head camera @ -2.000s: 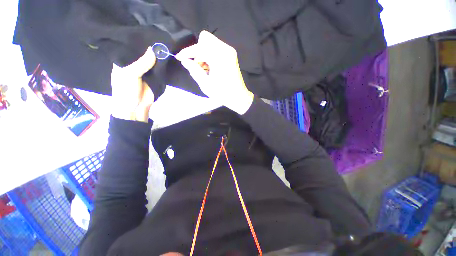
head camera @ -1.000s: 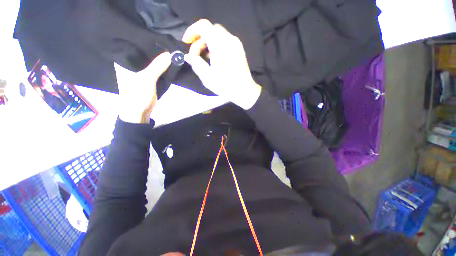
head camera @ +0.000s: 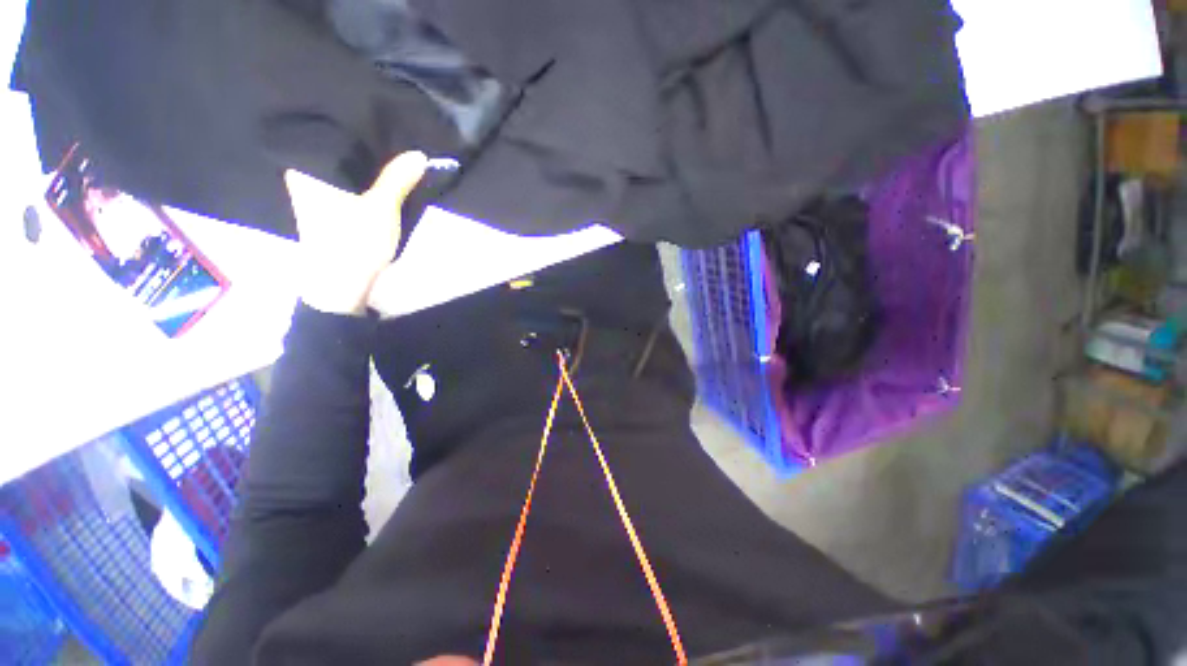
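A large black coat lies spread over the white table, with a shinier grey-black lining strip showing near its top. My left hand pinches the coat's near edge between thumb and fingers. A small shiny button shows at my left thumb tip, seen nearly edge-on. My right hand is out of the picture; only a dark sleeve shows at the lower right. No needle or thread can be made out.
A red-edged smartphone lies on the white table, left of the coat, near a small grey disc. Blue crates stand below left. A purple-lined crate holds black items at right. Another blue crate and shelving stand farther right.
My right hand has left the button and gone out of view to the right. My left hand still pinches the coat edge. The view has shifted slightly, and more of the purple-lined crate shows.
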